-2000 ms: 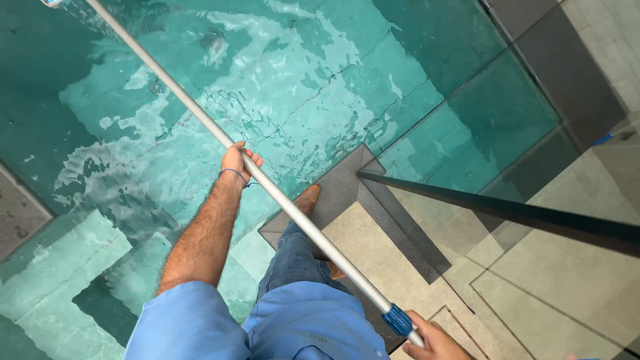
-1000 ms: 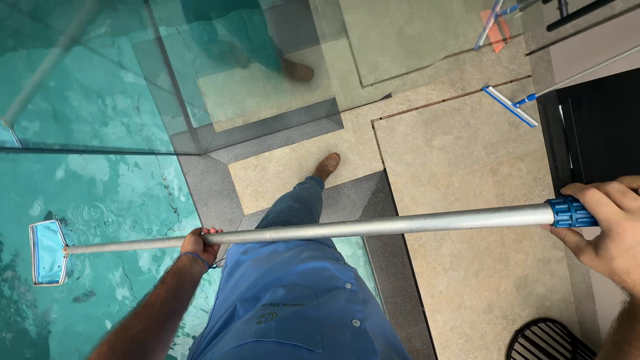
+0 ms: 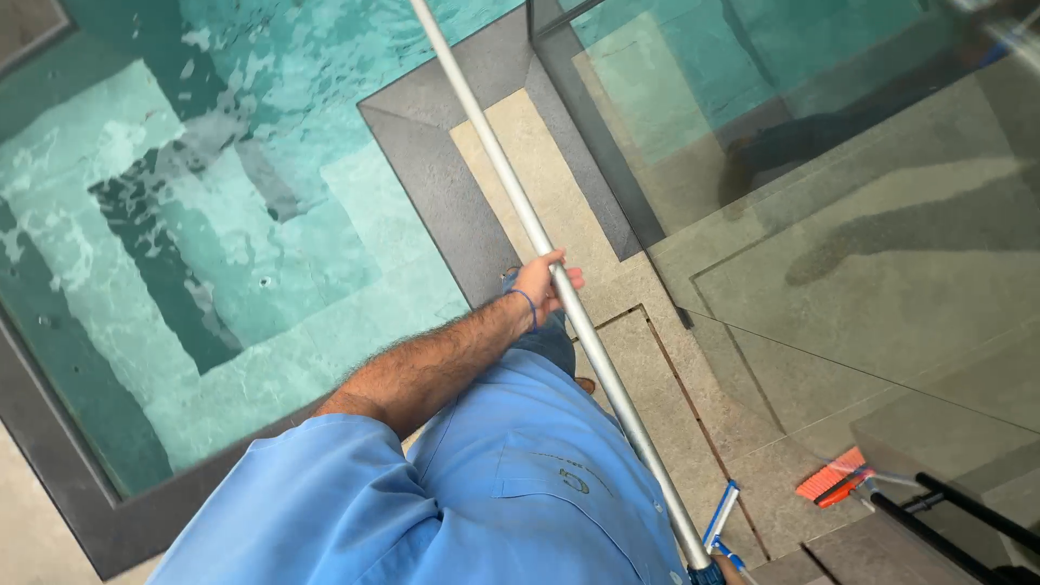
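A long metal telescopic pole (image 3: 520, 203) runs from the top edge down to the lower right, across the front of my blue shirt. My left hand (image 3: 546, 283), with a blue band at the wrist, is around the pole near its middle. At the bottom edge my right hand (image 3: 729, 572) shows only in part, beside the pole's blue collar (image 3: 706, 574); most of it is out of view. The pole's far end lies outside the frame, beyond the pool water (image 3: 325, 73).
Dark stone coping (image 3: 439, 187) edges the pool. A glass panel (image 3: 812, 244) with reflections stands at right. Near my right side, on the stone floor (image 3: 650, 390), are a blue squeegee (image 3: 721, 513) and an orange broom (image 3: 835, 478), with black metal handles (image 3: 934, 528) at lower right.
The view has turned a lot. The pole lay nearly level across my body and now slants steeply. The blue skimmer head at its far end was visible and is now out of frame.
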